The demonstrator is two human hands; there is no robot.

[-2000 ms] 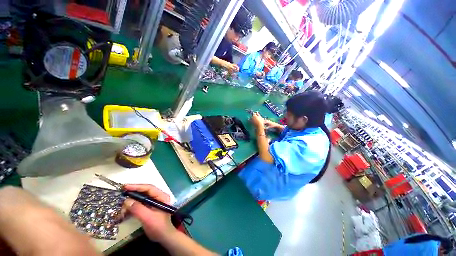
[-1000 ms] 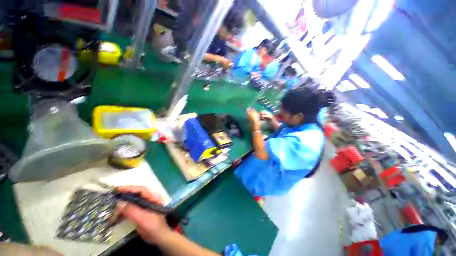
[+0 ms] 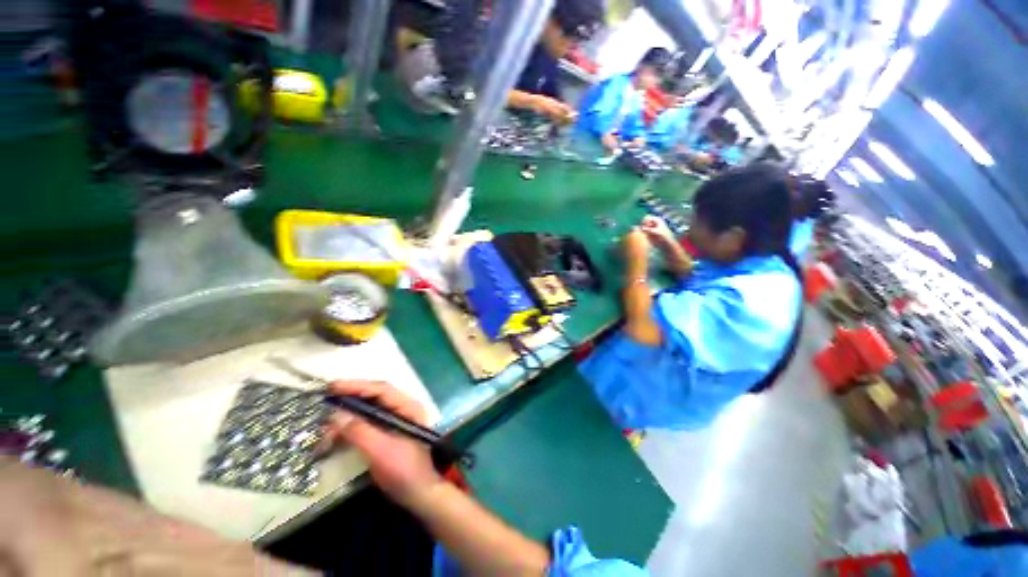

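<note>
A dark square component panel (image 3: 267, 437) dotted with silver parts lies on the cream work board (image 3: 164, 423). My right hand (image 3: 389, 442) is shut on the black handle of a soldering iron (image 3: 378, 413), at the panel's right edge. The iron's thin tip points left, over the panel's far edge; whether it touches is blurred. My left hand (image 3: 102, 530) is large and blurred at the bottom left, cut off by the picture's edge. Its fingers cannot be made out, nor whether it holds anything.
A fume hood (image 3: 209, 282) and black fan (image 3: 169, 113) stand behind the board. A round pot (image 3: 349, 307), yellow tray (image 3: 338, 242) and blue soldering station (image 3: 496, 291) stand right of it. Silver-dotted panels (image 3: 56, 327) and loose components (image 3: 34, 440) lie left. A person in blue sits right.
The whole view has swung, shifting the bench rightward in the picture. My left hand dropped to the bottom edge, then came back larger into view. My right hand still holds the iron beside the panel.
</note>
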